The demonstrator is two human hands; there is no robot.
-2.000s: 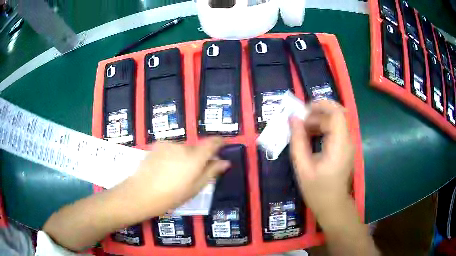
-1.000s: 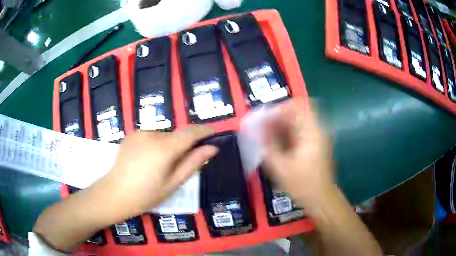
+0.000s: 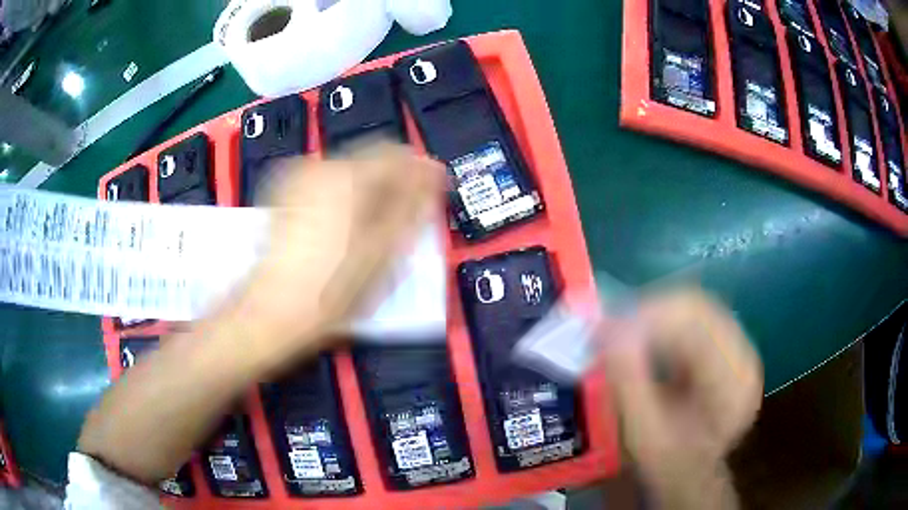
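A red-orange tray holds two rows of black phones, backs up, with white labels in their bays. My left hand, blurred, holds a wide white barcode strip that runs off the left edge; its other end hangs over the tray's middle. My right hand, also blurred, is at the tray's right edge and holds a small white strip in its fingers, above the lower-right phone. Whether a single label is at the fingertips is too blurred to tell.
A white label roll stands behind the tray, with another white item beside it. A black pen lies at the back left. A second red-orange tray of phones is at the upper right. The green surface shows between the trays.
My left hand has moved up over the upper row with the barcode strip. My right hand has moved right and down with the white strip. The view has shifted, placing the trays further left.
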